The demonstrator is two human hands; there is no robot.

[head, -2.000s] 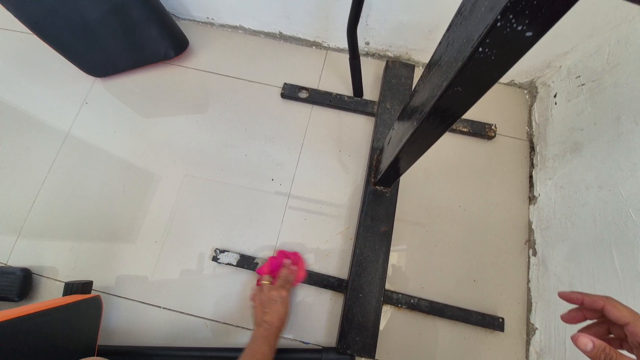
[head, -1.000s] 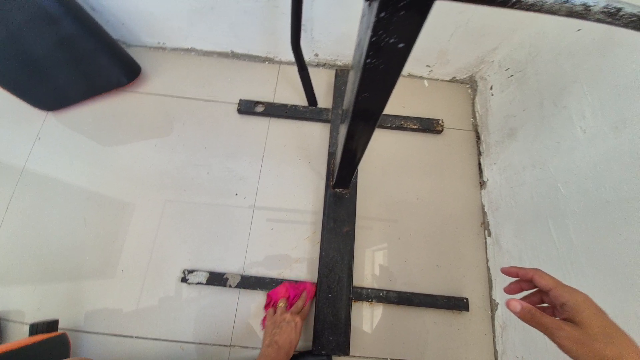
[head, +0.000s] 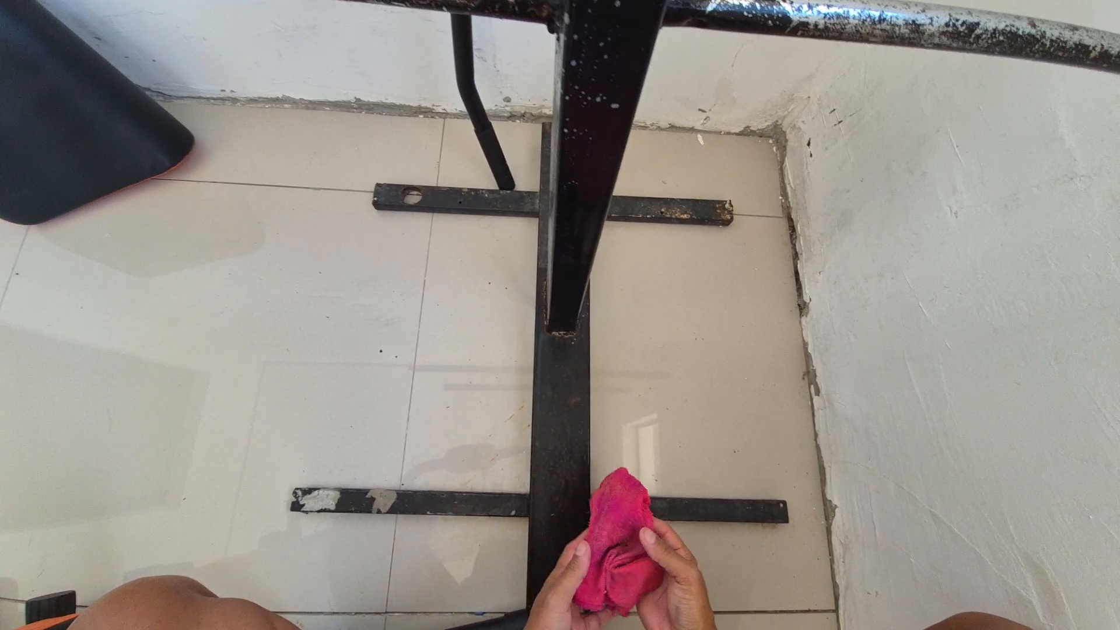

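A bunched pink cloth (head: 619,551) is held between my two hands at the lower middle of the view. My left hand (head: 562,588) grips its left side, and my right hand (head: 678,573) grips its right side. Beneath and beyond the cloth lies a black metal frame base: a long central beam (head: 561,420) with a near crossbar (head: 455,503) and a far crossbar (head: 490,200). The near crossbar has pale worn patches at its left end; the cloth covers a part of it right of the beam. A black upright post (head: 604,131) rises from the beam.
A black padded cushion (head: 79,114) is at the upper left. A speckled black metal tube (head: 875,26) crosses the top right. A bent black rod (head: 477,105) meets the far crossbar. A rough white wall (head: 962,306) stands at the right. My knees show at the bottom edge.
My left hand was on the near crossbar with the cloth, moving rightward along it; now the cloth is off the bar's left part. My right hand, empty before, has come in and holds the cloth too.
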